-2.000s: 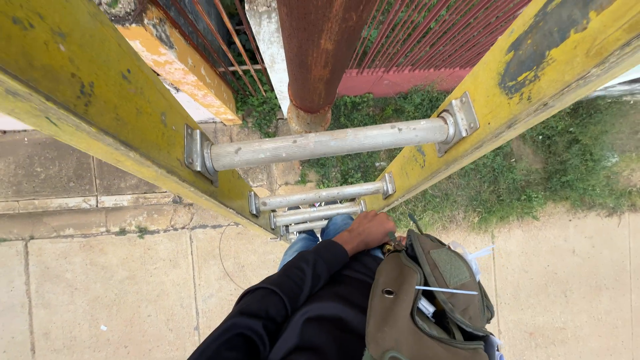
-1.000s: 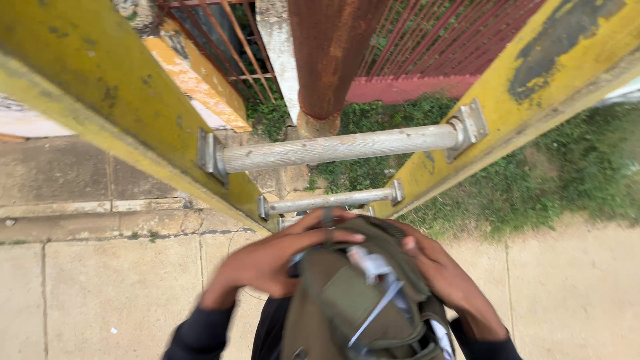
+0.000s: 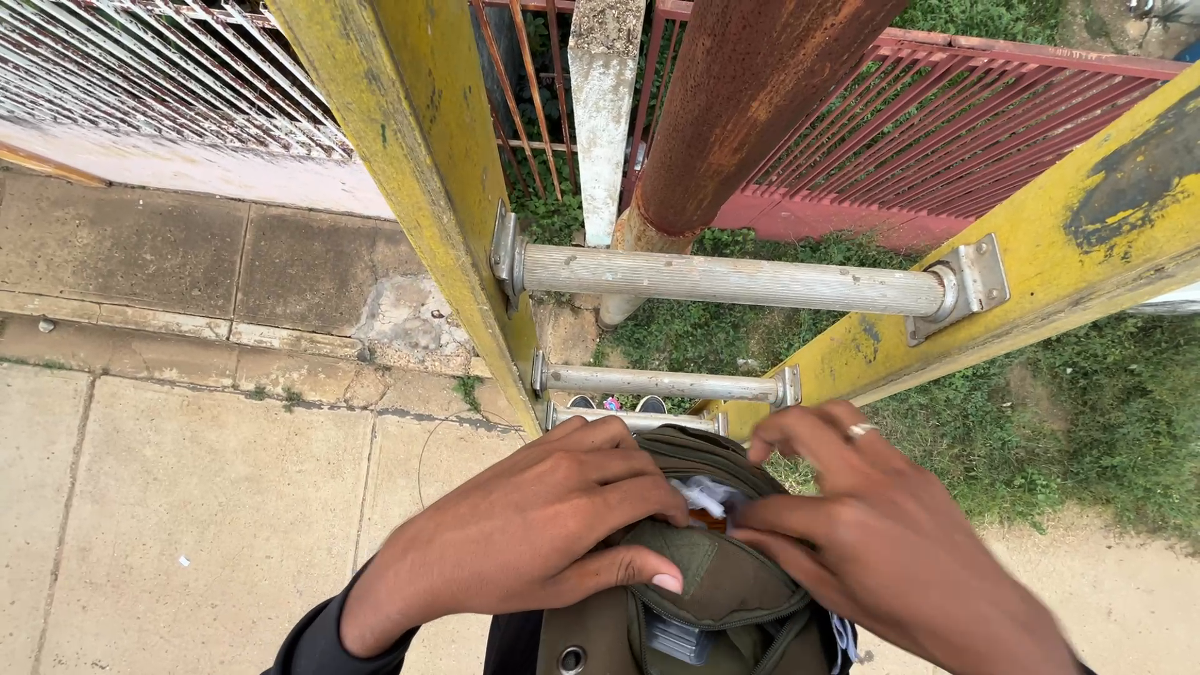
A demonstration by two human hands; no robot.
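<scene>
An olive-green fabric bag (image 3: 712,581) with zippers lies against my front at the bottom middle, its top compartment unzipped. White plastic and something orange show inside that opening, and a clear plastic item (image 3: 677,639) sits in a lower pocket. My left hand (image 3: 553,511) rests over the bag's left edge, fingers curled on the fabric near the opening. On the other side my right hand (image 3: 844,506), with a ring on one finger, has its thumb and a fingertip at the opening's right edge; whether they pinch anything is unclear.
Yellow ladder rails (image 3: 422,169) stand on both sides, joined by a ribbed metal rung (image 3: 731,278) and lower rungs. Shoe tips (image 3: 651,404) show far below. Beyond are a rusty pole (image 3: 741,122), a red metal fence (image 3: 937,131), a white post (image 3: 605,131) and concrete pavement (image 3: 216,469).
Two seconds ago one hand was visible beside the bag; both hands are now on it. Since one second ago, the fingers have moved to the top opening, and the white strip is no longer seen across the bag.
</scene>
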